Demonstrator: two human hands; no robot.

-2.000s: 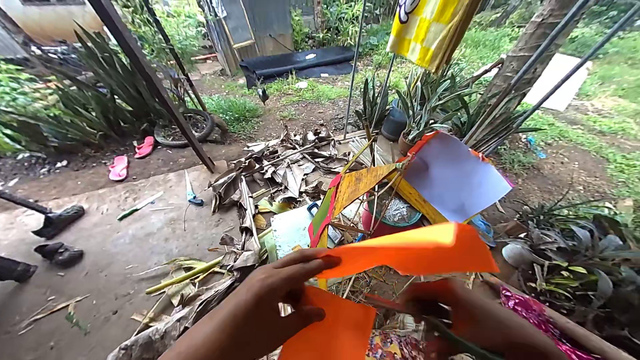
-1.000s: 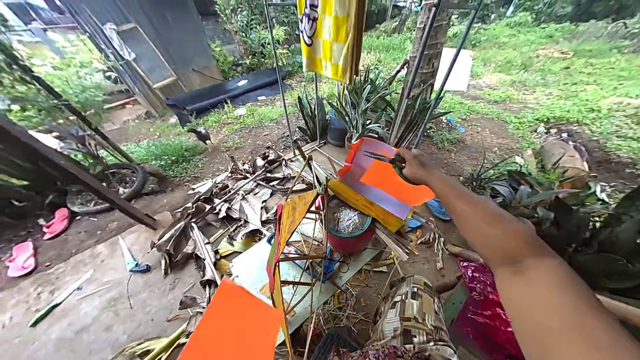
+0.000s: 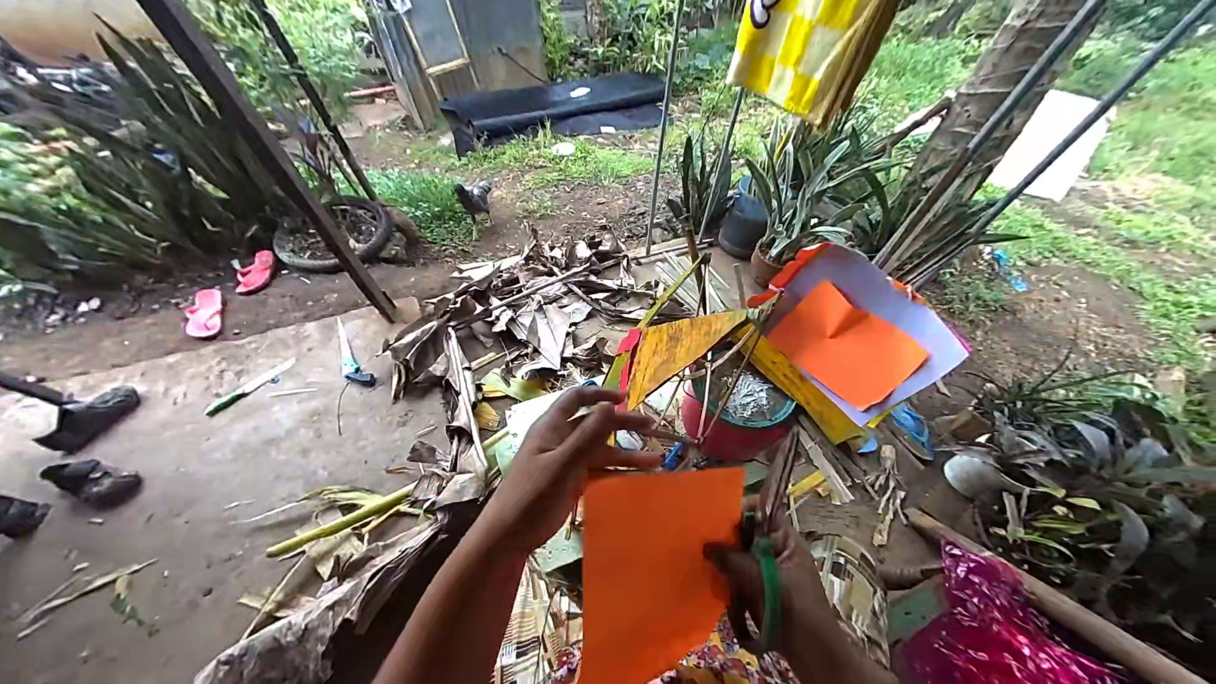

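Observation:
My right hand (image 3: 774, 589) grips a sheet of orange paper (image 3: 660, 570) by its right edge, along with green-handled scissors (image 3: 768, 594). Just above the sheet's top left corner is my left hand (image 3: 570, 446), fingers spread, with no object seen in it. Behind the hands stands a thin stick frame with a yellow and red piece (image 3: 679, 351) on it. A second orange piece (image 3: 845, 347) lies on a pale purple sheet (image 3: 936, 337) at the right, above a yellow strip (image 3: 803, 394).
A red bucket (image 3: 736, 432) with a green rim stands beyond the sheet. Dry leaves (image 3: 541, 323) cover the ground. On the concrete at left lie a green-handled knife (image 3: 249, 388), a blue-handled saw (image 3: 351, 361) and dark shoes (image 3: 92, 483). Pink slippers (image 3: 204, 313) lie farther back.
My right hand, with the scissors, has come back from the purple sheet to the near orange sheet. An orange piece now rests on the purple sheet. My left hand has come into view.

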